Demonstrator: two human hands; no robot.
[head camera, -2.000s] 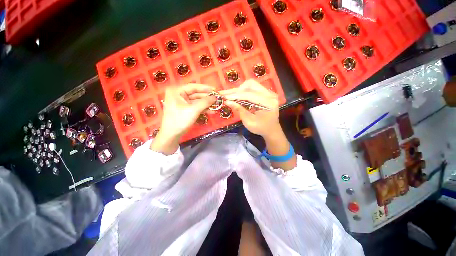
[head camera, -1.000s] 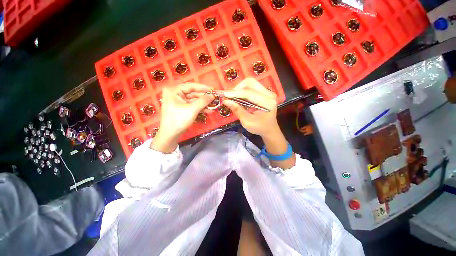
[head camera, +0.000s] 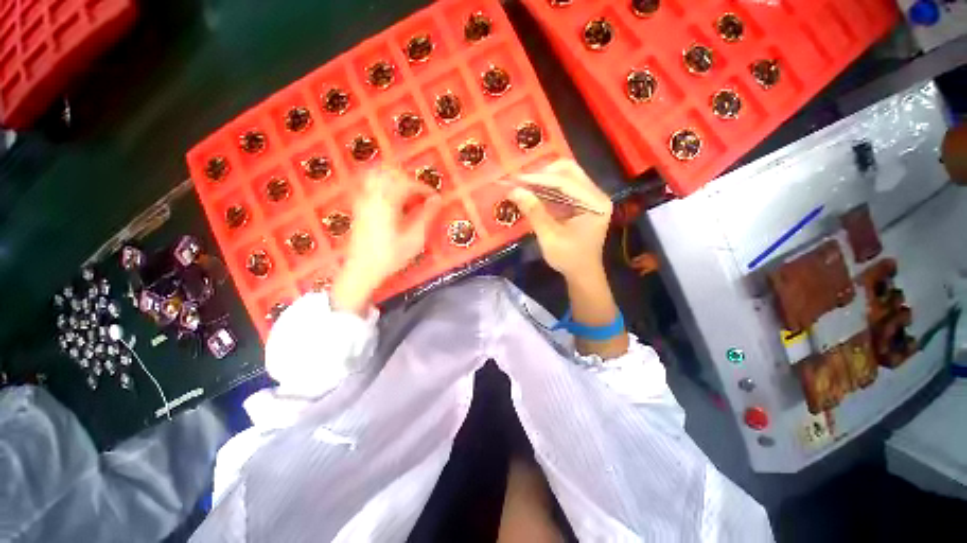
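Observation:
My left hand (head camera: 382, 239) is motion-blurred over the red parts tray (head camera: 490, 196). Its fingertips are beside a coil assembly (head camera: 428, 177) lying in a tray cell; I cannot tell whether they touch it or hold anything. My right hand (head camera: 570, 228) holds tweezers (head camera: 562, 197) like a pen, above the tray's right edge. The faint tips point left and no part shows between them. Round gold-and-dark coil assemblies sit in most visible cells. My left hand and forearm hide some cells.
A second red tray (head camera: 663, 127) overlaps another at upper right. A red grid tray (head camera: 53, 48) is at far upper left. Small metal parts (head camera: 93, 323) and wired square parts (head camera: 175, 286) lie left. A white-grey machine (head camera: 705, 286) stands right. Another person's grey sleeve (head camera: 95, 467) is lower left.
My hands have moved apart. The coil assembly that was between my fingers is gone from there, and one now shows in the formerly empty cell. The view has shifted slightly.

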